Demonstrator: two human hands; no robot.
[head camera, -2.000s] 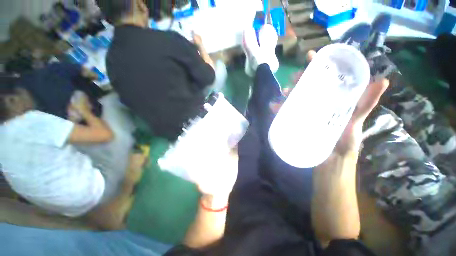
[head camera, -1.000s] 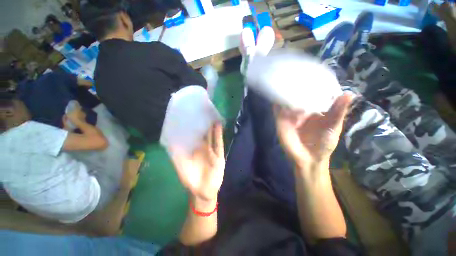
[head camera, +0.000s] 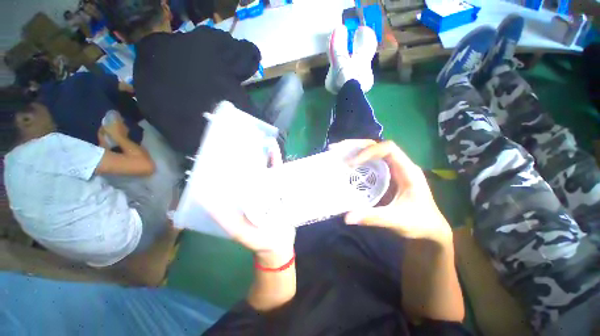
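The white housing (head camera: 312, 187) lies across in front of me, its round vent grille (head camera: 363, 178) facing up at the right end. My right hand (head camera: 411, 197) grips that end, thumb and fingers on either side of it. My left hand (head camera: 263, 230) holds the translucent tank (head camera: 224, 167), which is tilted up on the left. The housing's left end overlaps the tank and my left hand; glare hides whether the two parts touch. My left fingers are mostly hidden behind the parts.
A person in camouflage trousers (head camera: 490, 157) sits close at the right. A person in a black top (head camera: 191, 82) and one in a white shirt (head camera: 69, 197) sit at the left. White-topped tables (head camera: 283, 33) on pallets stand ahead, with a blue-and-white box (head camera: 449, 14).
The housing has turned from upright to lying across, grille up, and has come down and left to the tank. My right hand now grips its right end. The tank has shifted slightly left.
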